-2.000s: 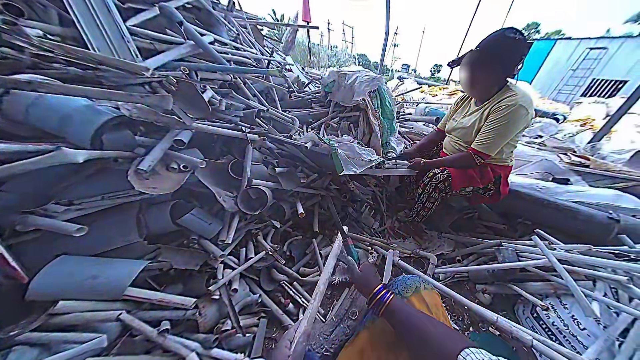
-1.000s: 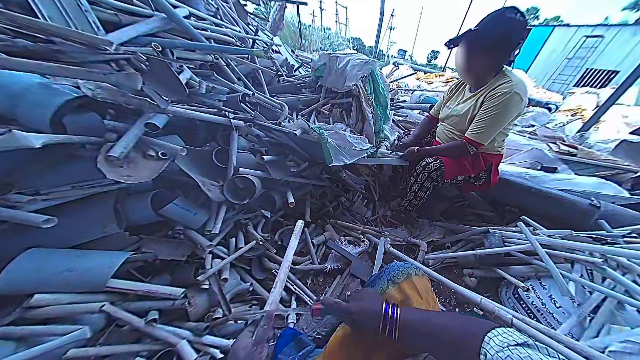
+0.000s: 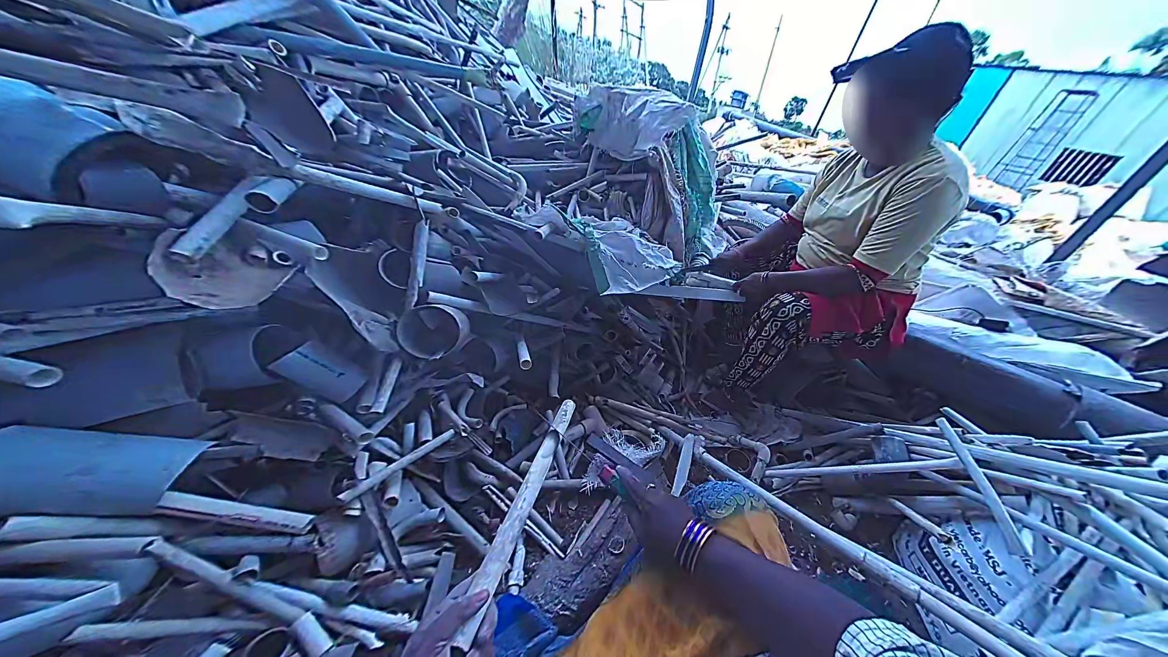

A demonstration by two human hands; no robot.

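My left hand [image 3: 452,625], at the bottom edge, is closed around the lower end of a long pale plastic pipe [image 3: 520,511], which slants up and to the right. To the right of the pipe, my right hand [image 3: 652,520], with bangles at its wrist, grips a tool [image 3: 620,465] that seems to have a dark flat blade; the fingers hide much of its handle. The tool and the pipe are apart. Below my right hand lies a dark block [image 3: 579,570], perhaps wood, beside my yellow-orange clothing.
A high heap of scrap plastic pipes [image 3: 429,333] fills the left and middle. More thin pipes [image 3: 876,470] lie at right over a printed sack [image 3: 958,566]. A co-worker [image 3: 881,201] in a cap sits back right, holding a flat strip [image 3: 693,292] near a torn sack [image 3: 639,123].
Since one second ago, my right hand with the tool has risen away from the lower part of the pipe. Two seconds ago it was close beside the pipe's upper part. My left hand still holds the pipe.
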